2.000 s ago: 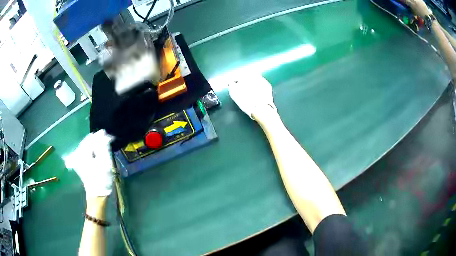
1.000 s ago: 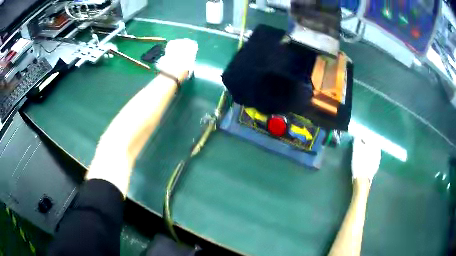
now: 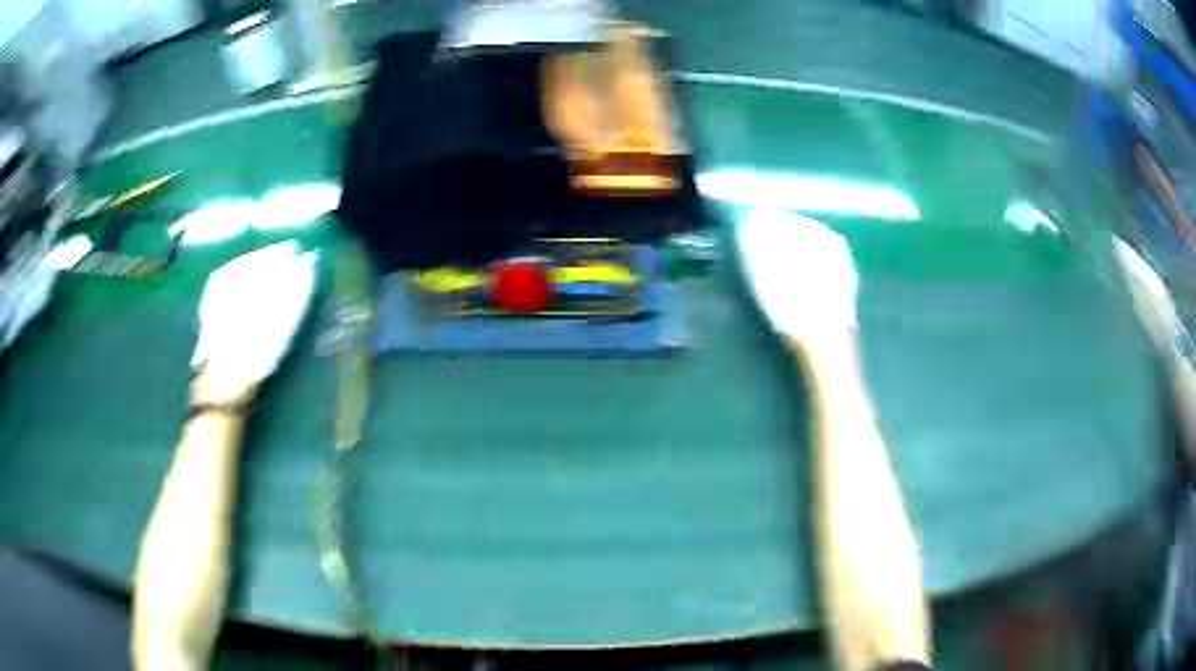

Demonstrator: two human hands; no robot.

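Observation:
The picture is blurred. The small press stands at the upper centre, with its blue-grey base (image 3: 525,338), a red knob (image 3: 521,285) between yellow arrows, a black cloth cover (image 3: 439,164) and an orange-copper fixture (image 3: 617,112). The silver press head (image 3: 527,21) is cut off by the top edge. My left hand (image 3: 256,308), in a white glove, is left of the base, apart from it. My right hand (image 3: 800,275), in a white glove, is right of the base. The blur hides the fingers of both hands, and I cannot tell if they hold anything.
A yellow-green hose (image 3: 348,393) runs down left of the base. Copper-brown rods (image 3: 142,193) and a dark flat piece (image 3: 131,249) lie at the far left. A white bottle (image 3: 255,55) stands behind, left. Another person's arm (image 3: 1152,295) shows at the right edge.
The view has swung, so the press now appears further left and higher. My left hand has come back from beside the rods and dark piece towards the base. My right hand remains right of the base.

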